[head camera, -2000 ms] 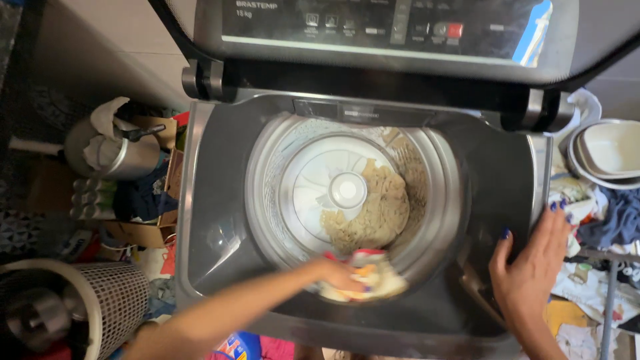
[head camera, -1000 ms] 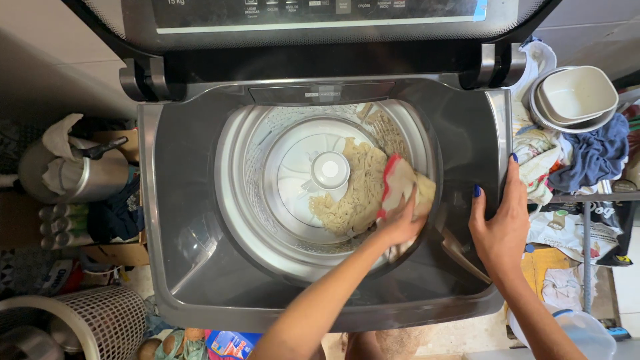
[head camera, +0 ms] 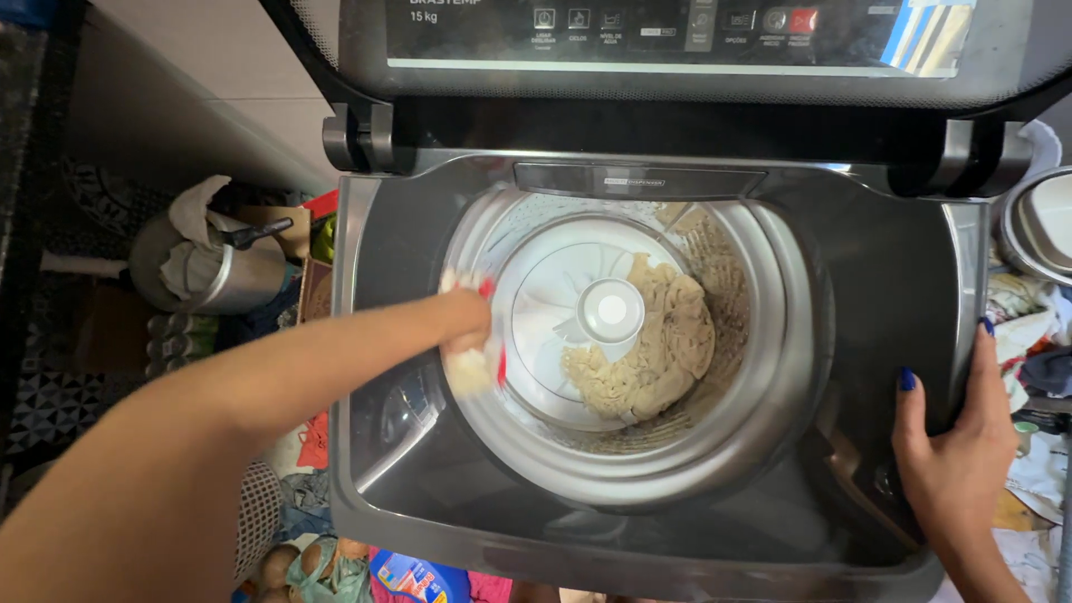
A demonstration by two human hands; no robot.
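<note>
A top-loading washing machine (head camera: 888, 276) stands with its lid raised and its drum in view. My left hand (head camera: 466, 322) holds a cream cloth with red edging (head camera: 471, 368) against the left side of the drum's opening; hand and cloth are blurred. Inside the drum, a wet beige textile (head camera: 670, 343) lies bunched around the right and lower side of the round agitator (head camera: 611, 311). On the machine's right edge rests my right hand (head camera: 955, 435), thumb on the dark top and fingers over the rim, holding nothing.
Left of the machine are a metal pot (head camera: 243, 276) with cloth in it and a perforated basket (head camera: 258, 511). A blue detergent bottle (head camera: 419, 578) lies by the front edge. Stacked bowls (head camera: 1043, 222) and clothes (head camera: 1017, 314) are on the right.
My left hand has moved with the cloth from the right side of the drum's opening to its left side. My right hand stays on the machine's right edge.
</note>
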